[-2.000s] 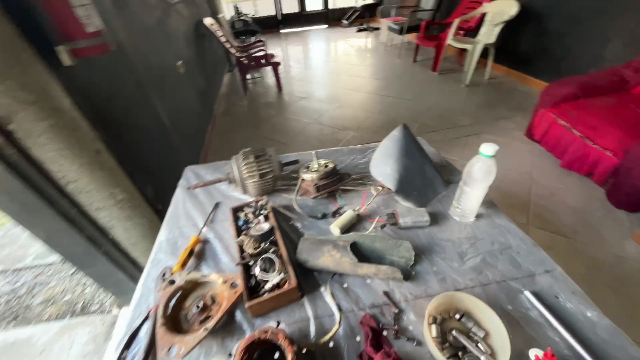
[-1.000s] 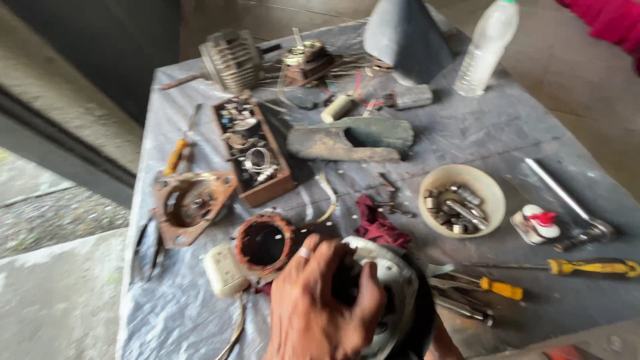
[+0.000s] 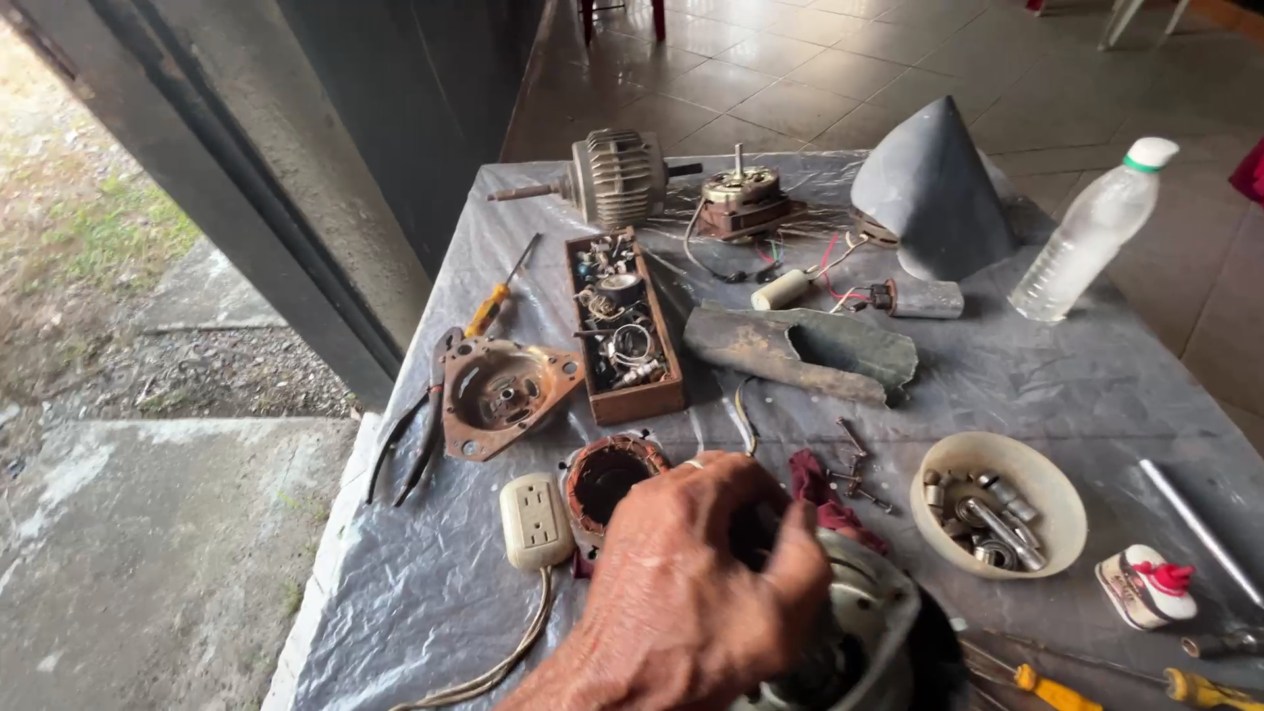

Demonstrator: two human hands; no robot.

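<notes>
My left hand reaches in from the bottom middle, fingers curled over a dark part on a metal motor housing; its fingertips are hidden, so its hold is unclear. My right hand is out of sight. Just left of my left hand lies a motor stator with copper windings, beside a beige outlet box on a cord. A rusty motor end cover sits at the left, next to pliers. Behind my hand is a dark red cloth with several screws near it.
A wooden box of small parts, a cut metal tube, a finned motor and a plastic bottle stand farther back. At the right are a bowl of sockets, a small container with a red cap and yellow-handled screwdrivers.
Two seconds ago no hand was in view; one second ago my left hand was over the motor housing, as it is now. Part of another hand beyond the housing has left view.
</notes>
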